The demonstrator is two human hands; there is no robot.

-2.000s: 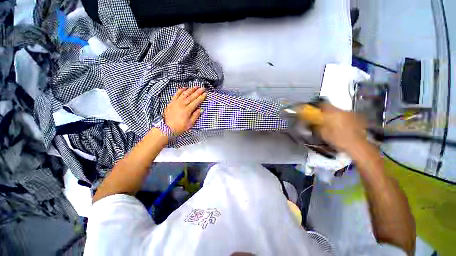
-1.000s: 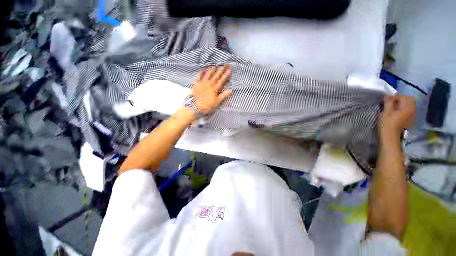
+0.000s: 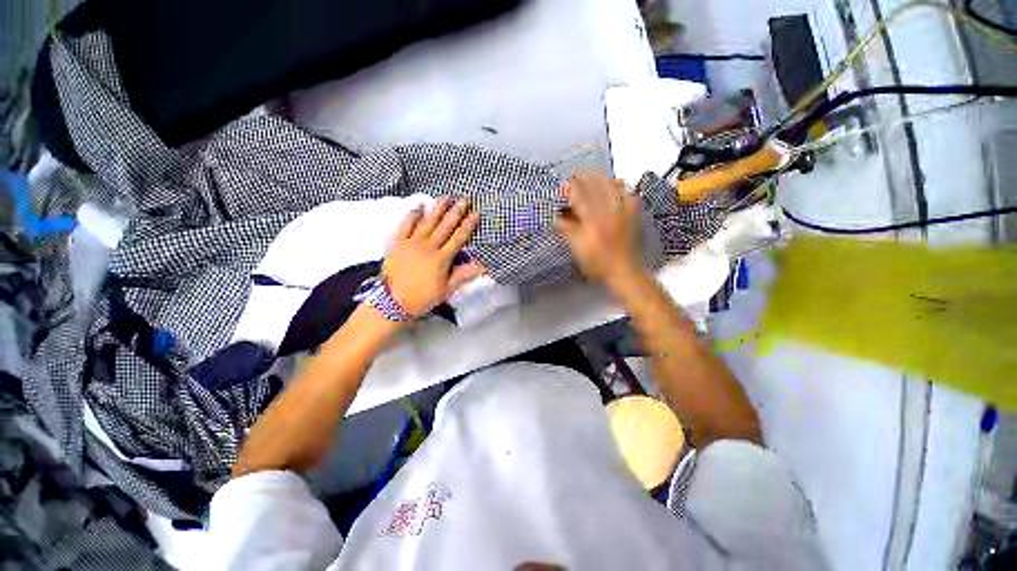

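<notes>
The black-and-white checked garment (image 3: 513, 212) lies across the narrow board at the front of the white table. My left hand (image 3: 426, 257) rests flat on it, fingers a little apart, beside a plain white piece (image 3: 323, 240). A dark navy piece (image 3: 329, 307) shows below the white one. My right hand (image 3: 602, 229) is on the garment's right part, fingers bent and slightly blurred; whether they pinch the cloth is unclear. The steam iron's tan handle (image 3: 730, 176) shows to the right, with no hand on it; its body is partly hidden by the cloth.
A wide black padded board (image 3: 279, 56) lies at the back left. A garment pile (image 3: 67, 446) with a blue strip (image 3: 39, 212) is at left. A yellow hose (image 3: 848, 67) and black cables run right from the iron. A yellow-green sheet (image 3: 892, 301) is at right.
My right hand has moved left, from the garment's far right end to nearer my left hand. The garment's right end is drawn in, and the iron now shows. The view has turned.
</notes>
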